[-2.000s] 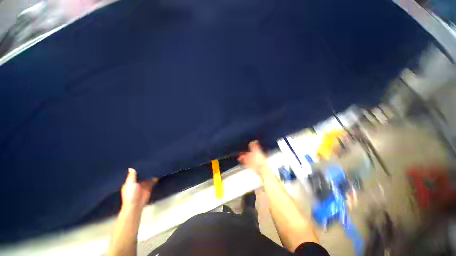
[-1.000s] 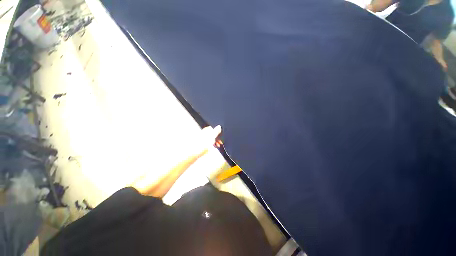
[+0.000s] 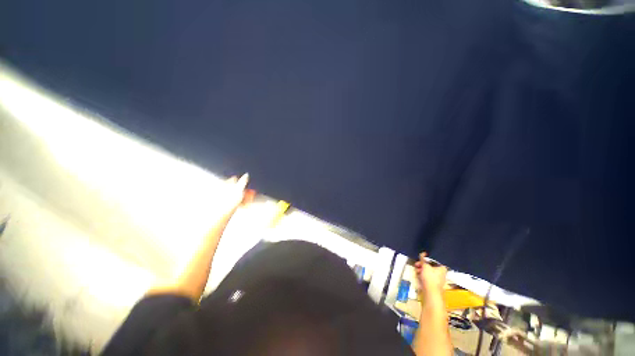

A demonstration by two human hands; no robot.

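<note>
The dark navy fabric ply (image 3: 334, 104) covers most of the view, with a long crease running up from my right hand. My left hand (image 3: 241, 189) is at the fabric's near edge, with fingers on or pinching it; blur and glare hide the exact hold. A yellow bar (image 3: 282, 207) lies at the edge just right of my left hand, partly under the fabric. My right hand (image 3: 432, 270) is closed on the fabric edge further right.
A silver-white rail end (image 3: 381, 272) stands out from the table edge between my hands. A yellow object (image 3: 461, 299) is beside my right forearm, with cords and metal parts near it. Bright glare covers the left side.
The view has turned, so the fabric edge now slopes down to the right. My right hand has come into view at the edge. My left hand remains at the edge near the yellow bar.
</note>
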